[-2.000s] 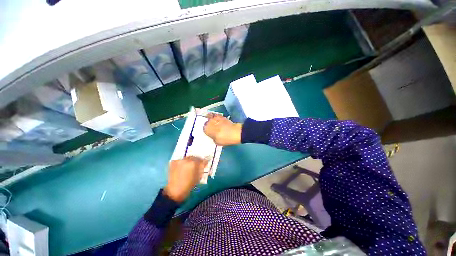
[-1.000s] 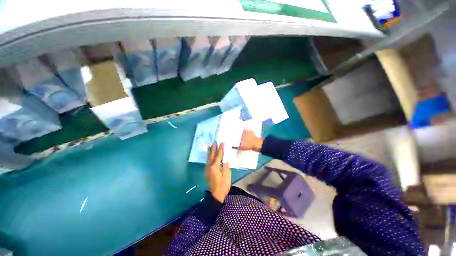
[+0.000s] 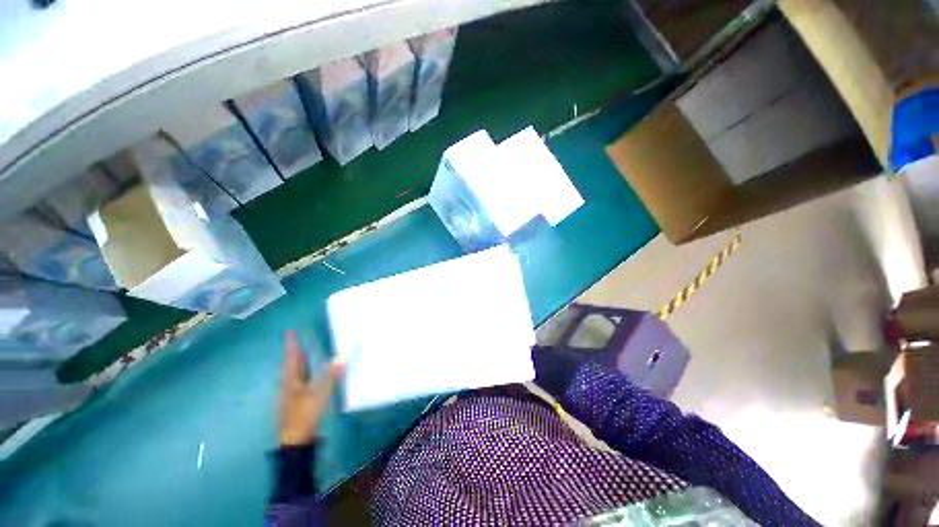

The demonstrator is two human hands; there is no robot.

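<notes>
A white retail box [image 3: 432, 327], its plain face up, is held tilted in front of me, over the bench's front edge. My left hand [image 3: 304, 391] is blurred and open at the box's left edge; I cannot tell if it touches. My right hand is hidden behind the box; its dark cuff [image 3: 556, 373] meets the box's lower right corner, and the box appears held from there. Behind it, a pale blue and white box [image 3: 465, 196] and a white box [image 3: 544, 177] stand together on the blue-green bench [image 3: 247, 412].
An open, empty retail box [image 3: 196, 252] leans at the back left. Several printed boxes [image 3: 340, 108] stand in a row on the dark green strip under the white shelf [image 3: 257, 41]. A large open brown carton [image 3: 669, 175] is right. A purple-grey stool [image 3: 644, 345] stands on the floor.
The retail box has turned from its printed side to a plain white face, larger in view. My left hand has come off it to the left. My right hand has gone behind it.
</notes>
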